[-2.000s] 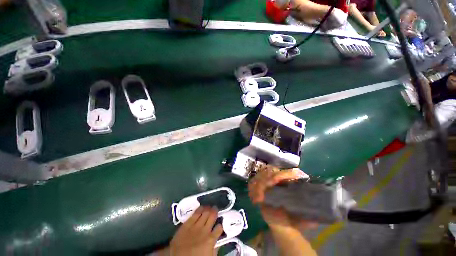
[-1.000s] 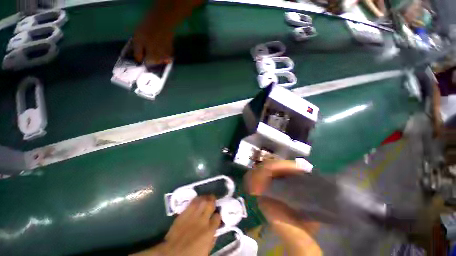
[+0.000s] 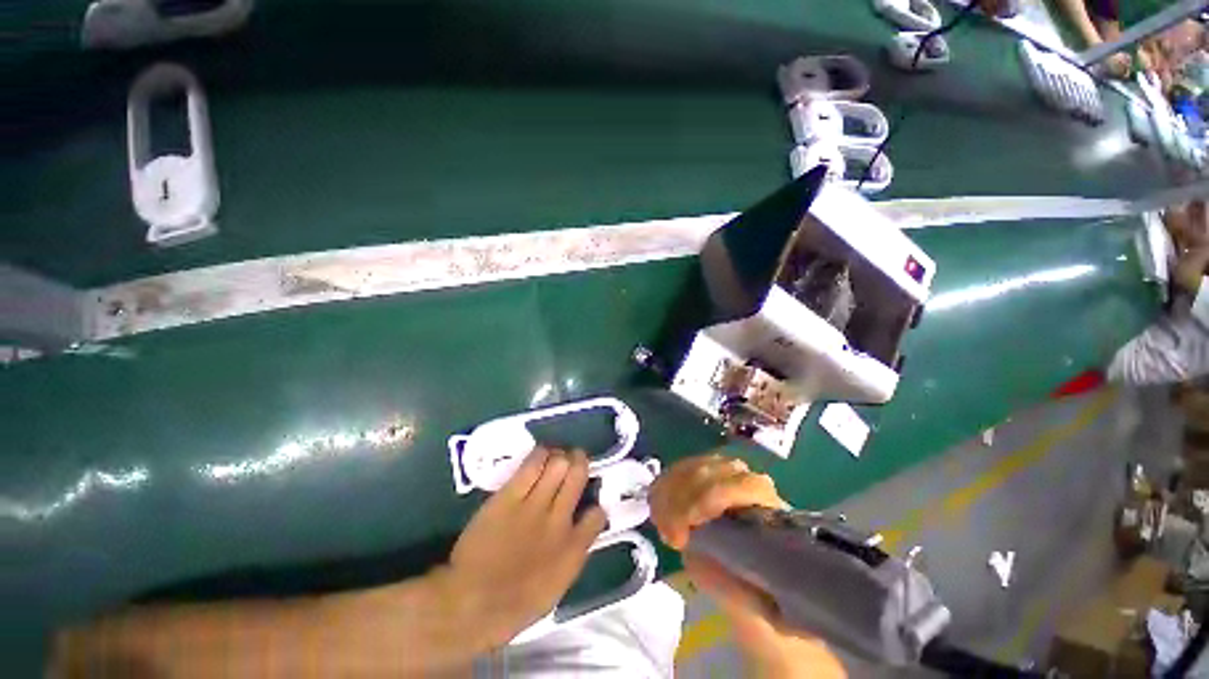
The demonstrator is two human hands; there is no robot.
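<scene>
Several white looped plastic housings [image 3: 493, 455] lie in a row at the work surface's near edge. My left hand [image 3: 537, 524] lies over them, fingers pressed on the upper and middle ones. My right hand [image 3: 716, 501] is closed around the dark grey electric screwdriver [image 3: 796, 573], its front end at the round part of the middle housing; the tip is hidden. The white and black screw feeder [image 3: 825, 299] stands just beyond my right hand, with its metal pickup mechanism at the front.
A small pale label [image 3: 845, 427] lies beside the feeder. Beyond the white strip [image 3: 464, 272], the conveyor belt [image 3: 530, 146] carries a single white housing [image 3: 172, 166] at left and a group [image 3: 842, 126] behind the feeder. Another person's hands [image 3: 1120, 53] show at the far right.
My right hand and the screwdriver have moved from the feeder's front to the middle housing. The other person's arm over the belt is gone, with the two housings there. The view has shifted.
</scene>
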